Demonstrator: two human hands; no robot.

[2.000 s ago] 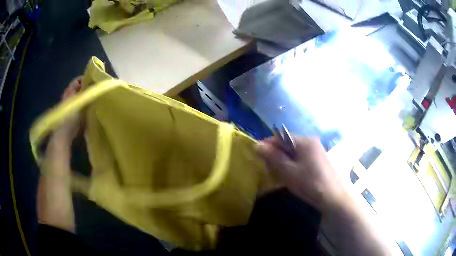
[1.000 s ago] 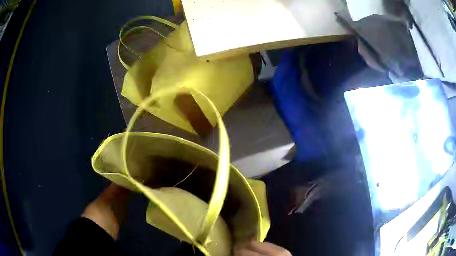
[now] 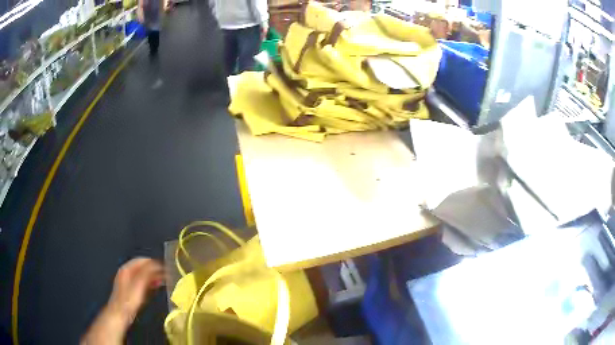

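A yellow bag (image 3: 177, 326) with a raised handle loop (image 3: 281, 310) is at the bottom edge, cut off by the frame. It stands in front of another yellow bag (image 3: 297, 296) with thin looped handles, on a low brown surface beside the wooden table. My left hand (image 3: 137, 281) is to the left of the bags, over the dark floor, apart from them. It is bare and blurred, with loosely bent fingers and nothing visible in it. My right hand is out of the picture.
A wooden table (image 3: 324, 202) bears a heap of yellow bags (image 3: 357, 67) and pale sheets (image 3: 465, 151). A shiny metal machine table (image 3: 499, 290) is lower right. Blue bins (image 3: 464, 77) stand behind. Two people (image 3: 241, 34) are in the aisle, beside shelves at left.
The view has lifted towards the table and aisle. My left hand has come off the bag and moved left. The bag sits lower in view, and my right hand has left the picture.
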